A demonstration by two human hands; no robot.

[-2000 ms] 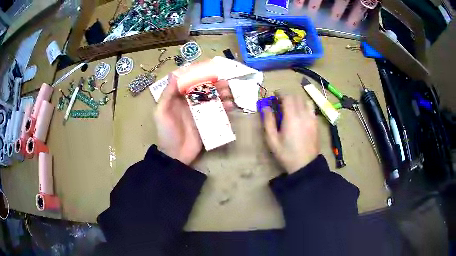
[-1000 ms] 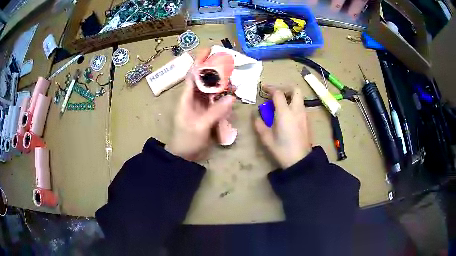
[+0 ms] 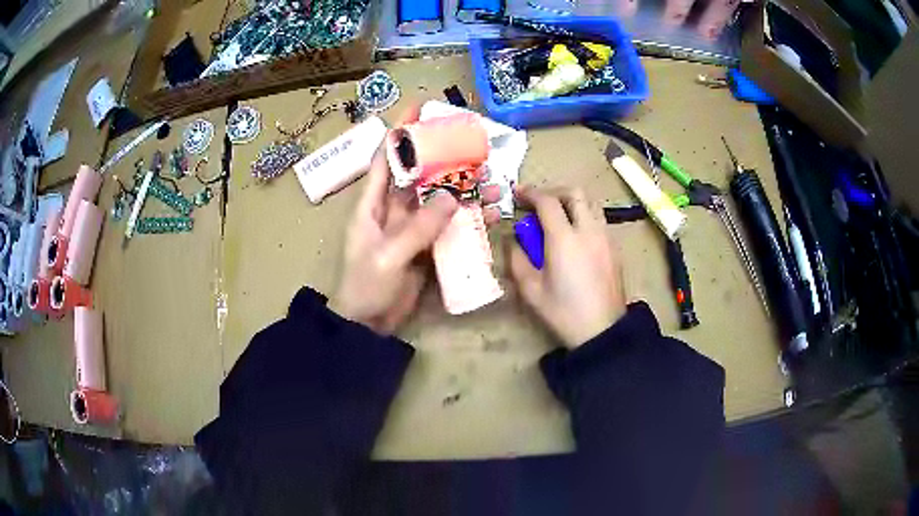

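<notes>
A pink handheld fan (image 3: 450,149) with its handle shell (image 3: 466,264) open is held in my left hand (image 3: 388,247). Its head lies across the top, its dark round opening faces left, and a small circuit board with wires shows below the head. My right hand (image 3: 572,264) has its fingers around a purple-blue battery pack (image 3: 529,240) to the right of the handle, mostly hidden by the fingers. The loose handle cover (image 3: 343,159) with dark lettering lies behind my left hand. A white cloth (image 3: 509,151) lies partly behind the fan.
A blue parts tray (image 3: 564,106) stands at the back. Cutters (image 3: 695,189), a pale yellow stick (image 3: 645,188), an orange-and-black screwdriver (image 3: 682,282) and a thick black tool (image 3: 766,242) lie right. Green board pieces (image 3: 166,202) and pink fans (image 3: 89,363) lie left.
The fan has turned in my left hand, from its open side facing up, through a tilt, to its head opening facing left. My right hand and the battery have shifted slightly left.
</notes>
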